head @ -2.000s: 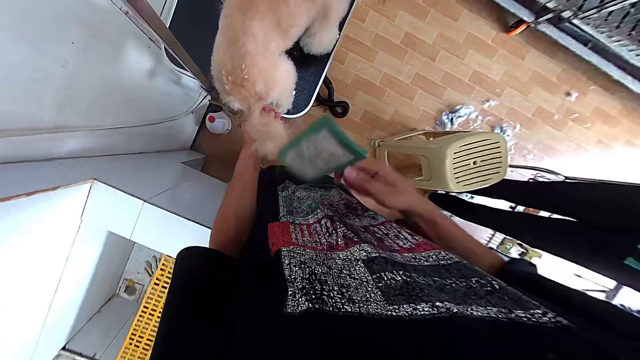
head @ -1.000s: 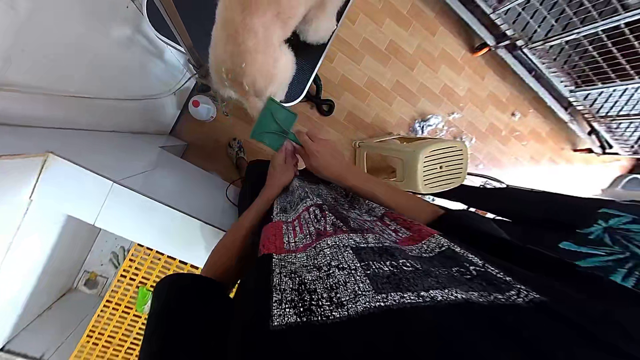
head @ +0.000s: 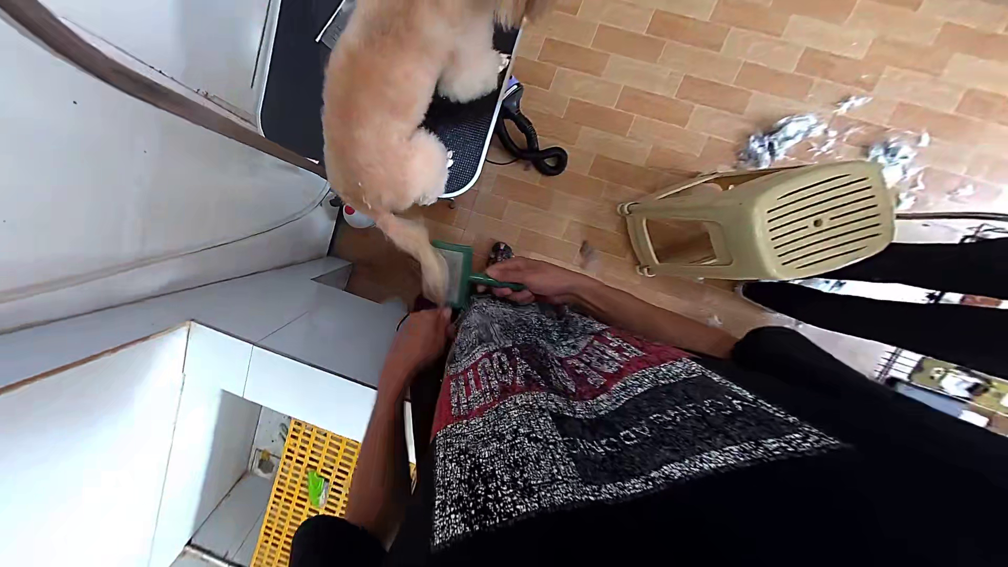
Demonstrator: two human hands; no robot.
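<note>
A dog with cream, fluffy fur (head: 378, 118) stands on a black grooming table (head: 466, 146), its rear toward me. Its long-haired tail (head: 413, 240) reaches down to my left hand (head: 428, 335), whose fingers are closed at the tail's tip. My right hand (head: 535, 279) grips the handle of a green slicker brush (head: 461, 272). The pin side of the brush head lies against the tail hair, just above my left hand.
A beige plastic stool (head: 819, 220) lies on its side on the brick-patterned floor, near tufts of cut fur (head: 780, 140). A black cable (head: 528, 146) hangs beside the table. Yellow plastic grating (head: 303, 480) is at lower left. Another person's dark-clothed legs (head: 890, 295) are at right.
One second ago both hands were together at the brush, off the tail. Now my left hand is on the tail's tip, and the brush has turned so its pins meet the tail hair.
</note>
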